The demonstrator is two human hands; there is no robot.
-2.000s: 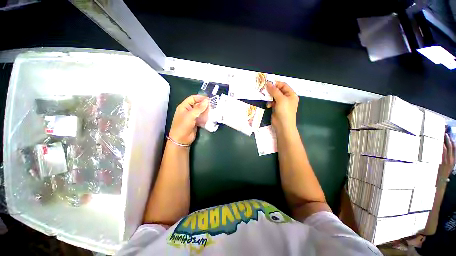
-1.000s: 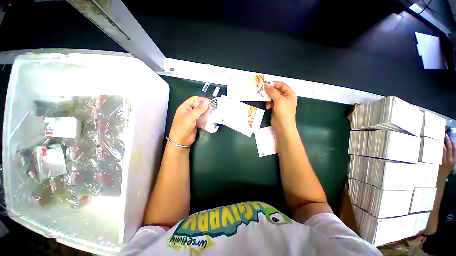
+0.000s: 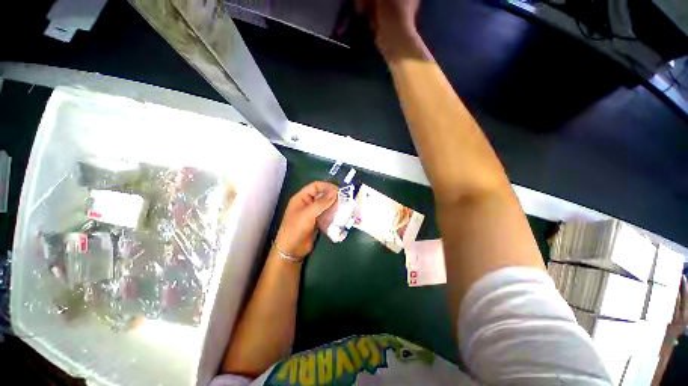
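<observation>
My left hand [image 3: 305,219] is closed on small clear packets [image 3: 342,219] with dark marks, held over the green surface. A printed card [image 3: 386,216] with an orange-brown picture lies just right of the packets. A pinkish-white card [image 3: 425,262] with a small red mark lies below it, partly covered by my right forearm. My right hand [image 3: 392,22] is stretched over the dark belt at the top edge, blurred and cut off. A pale flat piece [image 3: 290,16] is on the belt left of it; I cannot tell whether my right hand touches it.
A white foam box [image 3: 245,188] with clear-bagged stock [image 3: 151,249] stands at left. White card stacks [image 3: 626,256] stand at right, with part of another person's arm beyond. A scuffed metal upright [image 3: 219,60] slants at upper left. A pale rail [image 3: 362,153] edges the dark belt [image 3: 528,98].
My right hand has moved from the cards up and forward over the belt. The card it pinched is gone from beside the rail. My left hand still holds the packets. The view has shifted.
</observation>
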